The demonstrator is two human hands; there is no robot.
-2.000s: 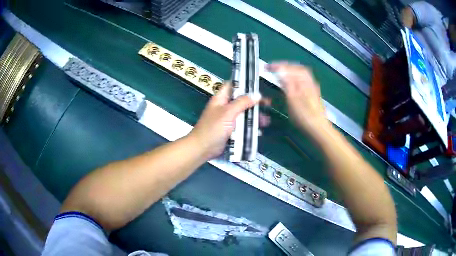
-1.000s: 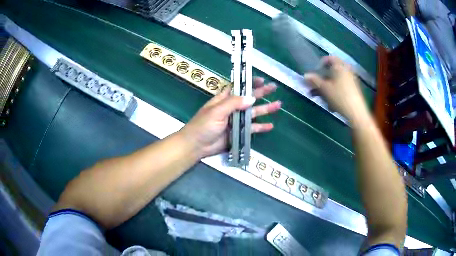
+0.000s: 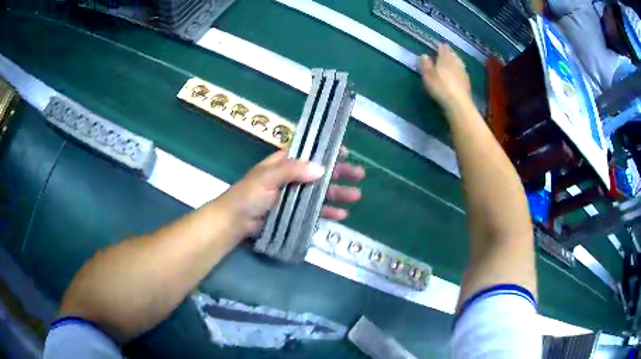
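Observation:
My left hand (image 3: pixel 270 186) grips a bar-and-plate stack (image 3: pixel 306 168), tilted slightly, with several grey strips side by side and dark gaps between them. My thumb lies across its near face and my fingertips show beyond its right side. My right hand (image 3: pixel 444 76) is stretched out at the upper right over the green surface, with nothing visible in it. A brass-coloured bar (image 3: pixel 235 111) with round seats lies behind my left hand. A grey fixture bar (image 3: pixel 376 258) with round seats lies on the white strip, partly behind the stack.
Spare grey bars (image 3: pixel 98 133) lie at left on the white strip. Stacked grey plates (image 3: pixel 184 15) stand at the top left. More grey bars (image 3: pixel 415 26) lie at the far side. A cover plate (image 3: pixel 379 340) and worn tape patch (image 3: pixel 270 326) are near. A reddish-brown stand (image 3: pixel 496 98) and a person are right.
The stack in my left hand shows more strips than before and is more tilted. My right hand held a blurred grey bar one second ago; now it is further up and shows none.

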